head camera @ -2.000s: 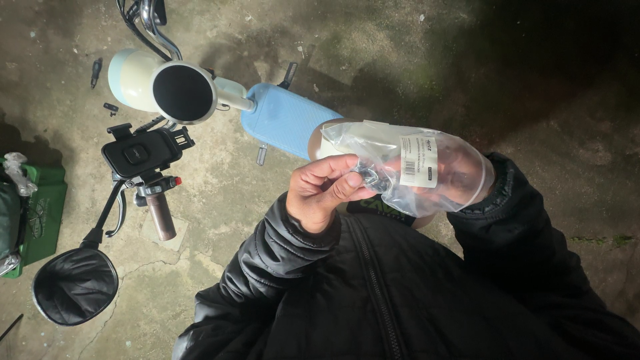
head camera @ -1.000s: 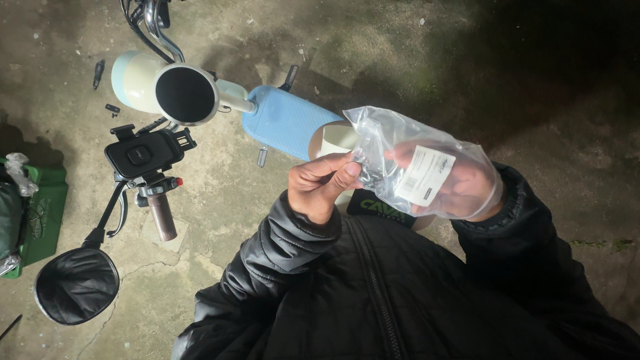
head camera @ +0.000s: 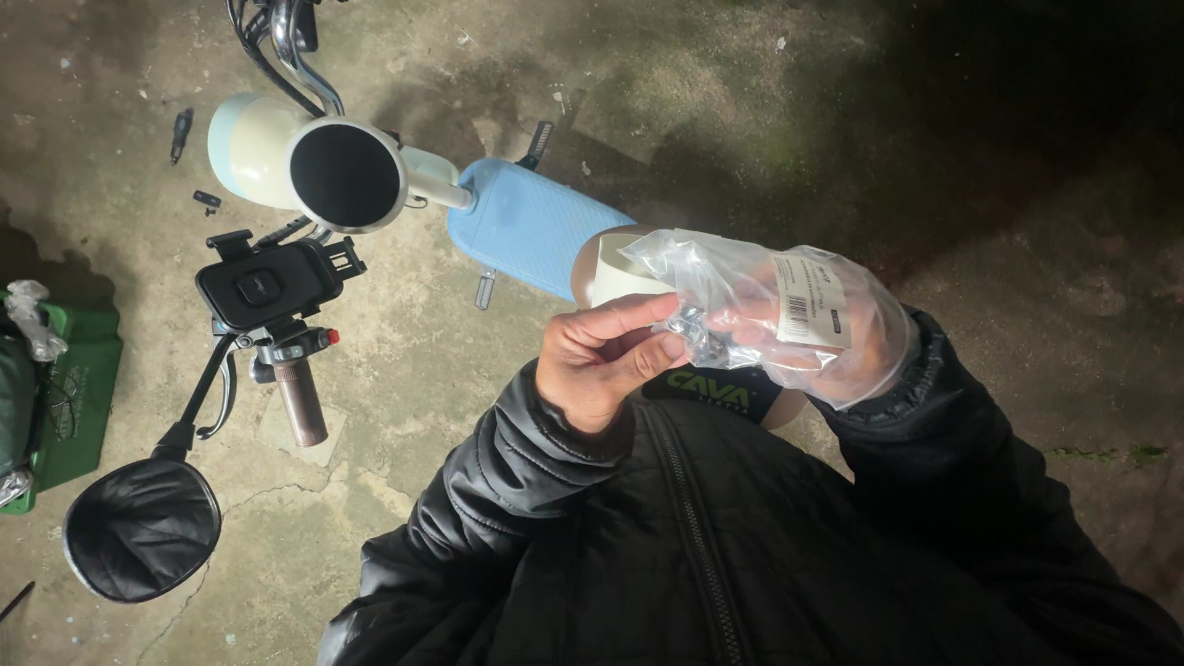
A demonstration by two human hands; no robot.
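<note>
A clear plastic bag (head camera: 666, 254) with a white printed label (head camera: 809, 301) is between my hands above the scooter's rear end. My left hand (head camera: 610, 356) pinches the bag's left part with thumb and forefinger, around small shiny parts (head camera: 698, 338). These look dark and metallic, but folds and glare blur their shape. My right hand (head camera: 846, 328) is inside the bag, which covers it to the wrist, its fingers pointing toward the parts. Whether those fingers grip anything is unclear through the plastic.
The scooter has a light blue footboard (head camera: 536, 222), a round dark display (head camera: 344, 176), a black phone holder (head camera: 268, 285), a brown handgrip (head camera: 301, 402) and a mirror (head camera: 141, 530). A dark tool (head camera: 181, 136) and small black pieces (head camera: 207, 199) lie on the concrete. A green crate (head camera: 88, 398) stands at left.
The bag and its label have turned over my right hand, and the label now sits higher than one second ago. My left hand keeps its pinch in about the same place.
</note>
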